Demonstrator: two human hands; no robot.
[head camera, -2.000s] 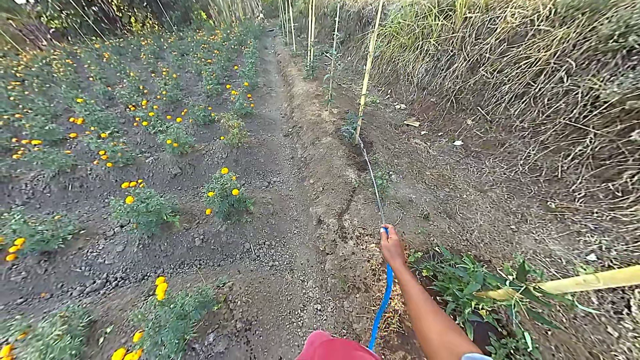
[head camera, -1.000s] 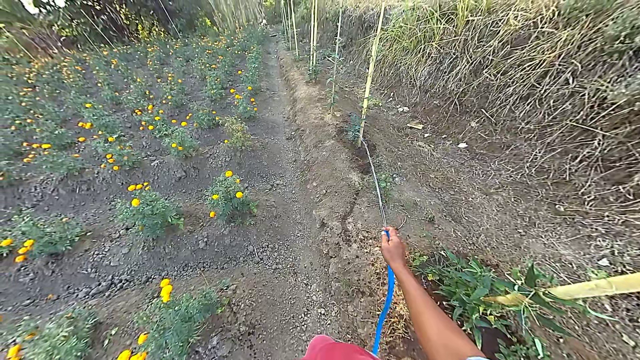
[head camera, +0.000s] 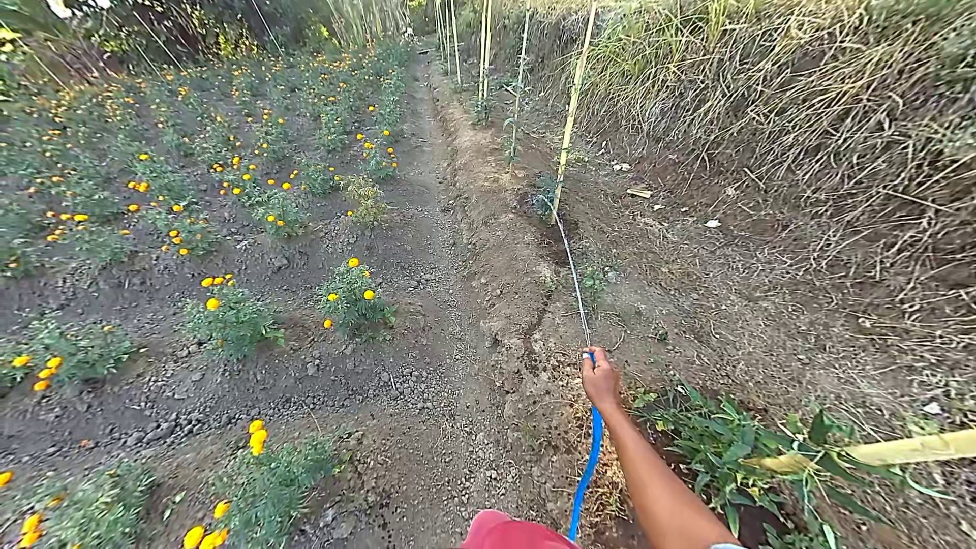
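Observation:
My right hand (head camera: 601, 379) grips a blue hose (head camera: 590, 465) close to its end, at the lower middle of the head view. From the hose end a thin stream of water (head camera: 573, 276) runs up and away to a small green plant (head camera: 546, 197). That plant stands at the foot of a yellowish stake (head camera: 570, 114), where the soil looks dark and wet. Below my hand the hose hangs down and leaves the bottom edge of the view. A piece of red cloth (head camera: 518, 532) shows at the bottom edge. My left hand is out of view.
Rows of yellow-orange marigolds (head camera: 352, 297) grow on the left, beside a dirt path (head camera: 438, 267). More stakes (head camera: 521, 76) line the ridge ahead. A bank of dry grass (head camera: 823, 130) rises on the right. Lower right, a leafy plant (head camera: 732, 442) stands by a slanting yellow pole (head camera: 907, 448).

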